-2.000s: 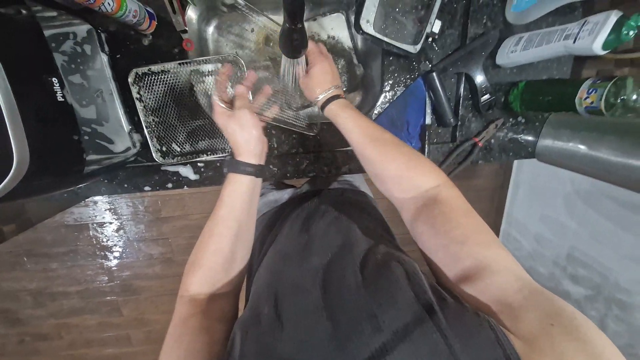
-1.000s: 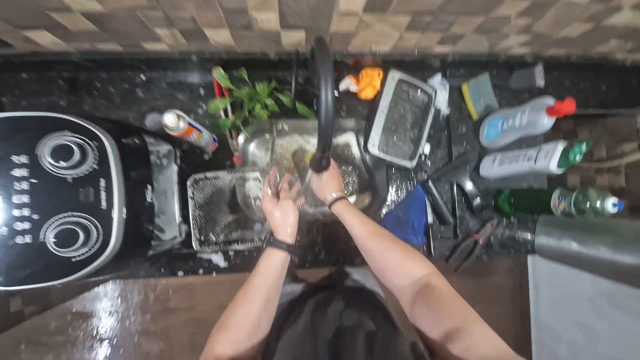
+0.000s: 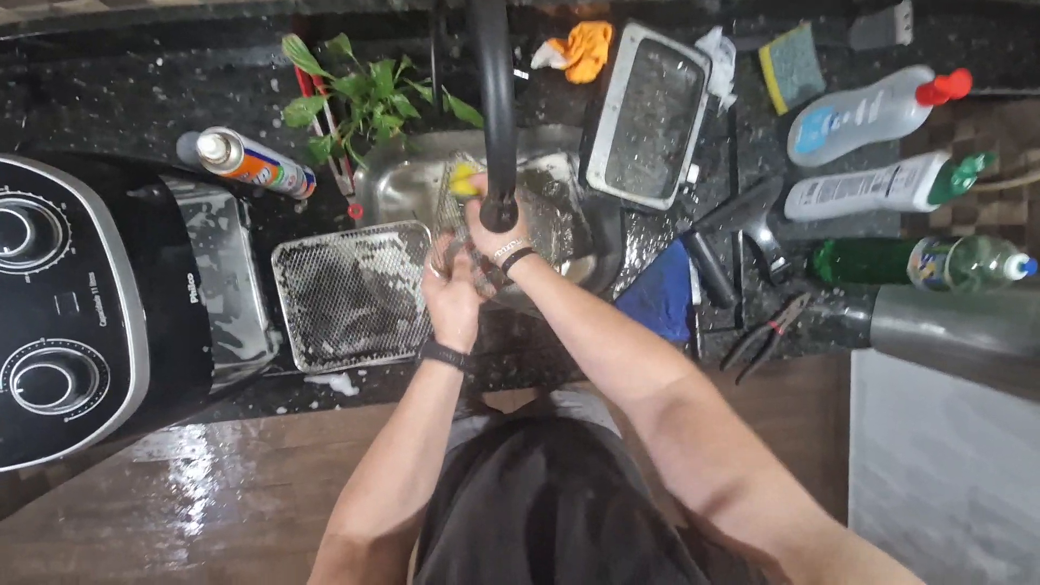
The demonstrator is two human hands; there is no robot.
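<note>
My left hand [image 3: 455, 284] grips the near edge of a wire mesh tray [image 3: 448, 203] over the steel sink [image 3: 394, 183]. In my right hand [image 3: 496, 231] is a yellow sponge [image 3: 463, 179], pressed to the mesh; the black faucet [image 3: 500, 122] hides part of that hand. Another mesh tray [image 3: 353, 296] lies on the counter left of the sink. Something clear and wet, its kind unclear, lies in the sink to the right of my hands.
An air fryer [image 3: 65, 301] stands at the left, a spray can [image 3: 256, 162] and a leafy plant [image 3: 378, 101] behind. To the right are a framed glass panel [image 3: 650, 114], a blue cloth [image 3: 662, 292], a squeegee [image 3: 756, 219], pliers [image 3: 765, 337], a green bottle [image 3: 877, 262] and other bottles.
My left hand, open with fingers spread earlier, has closed on the mesh tray. The yellow sponge now shows at my right hand. The view has shifted to take in more of the counter.
</note>
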